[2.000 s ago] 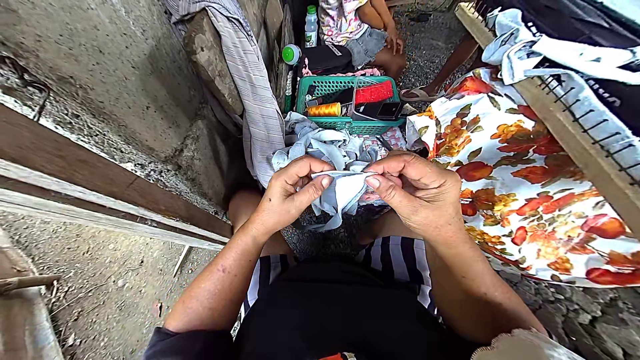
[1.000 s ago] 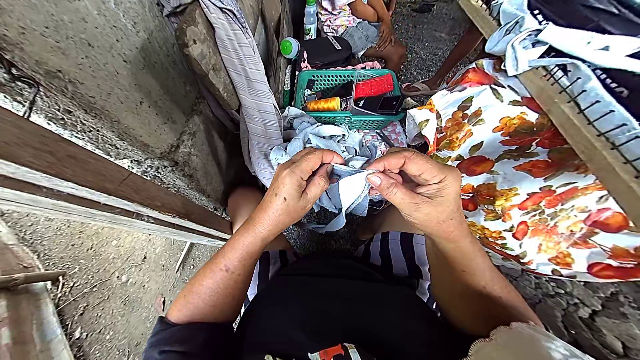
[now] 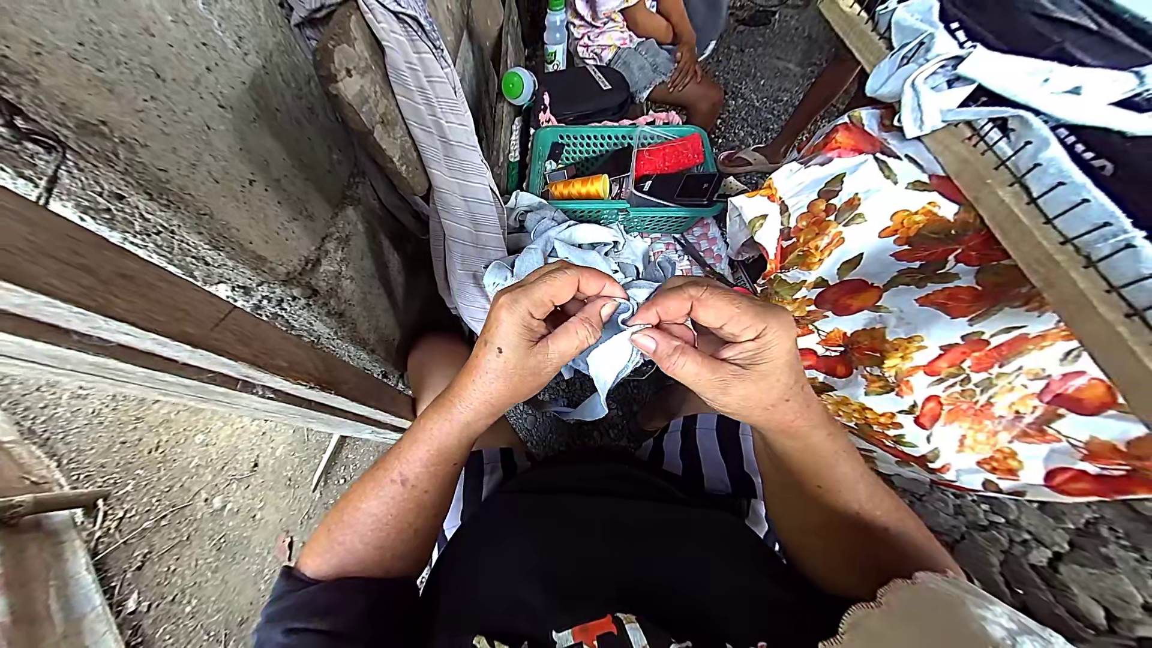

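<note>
My left hand (image 3: 553, 333) pinches the edge of a light blue-grey cloth strip (image 3: 612, 355) between thumb and fingertips. Close beside it, my right hand (image 3: 711, 346) grips the same strip at its other side. The strip hangs down between the two hands above my lap. Whether a needle is in my fingers cannot be seen. Just beyond my hands lies a heap of similar grey-blue cloth (image 3: 567, 238). Behind the heap stands a green plastic basket (image 3: 594, 214) with a yellow thread spool (image 3: 579, 187), a red item (image 3: 669, 155) and a dark phone (image 3: 693, 187).
A wooden frame (image 3: 1017, 207) with dark stitches along cloth stands at right, over floral fabric (image 3: 945, 360). A concrete wall (image 3: 225, 117) and wooden beam (image 3: 180, 297) bound the left. Beyond the basket are a black case (image 3: 587, 94), a bottle (image 3: 555, 40) and a seated person (image 3: 666, 45).
My fingers have shifted along the cloth strip, and the fold between them has changed shape. Both hands still hold it over my lap.
</note>
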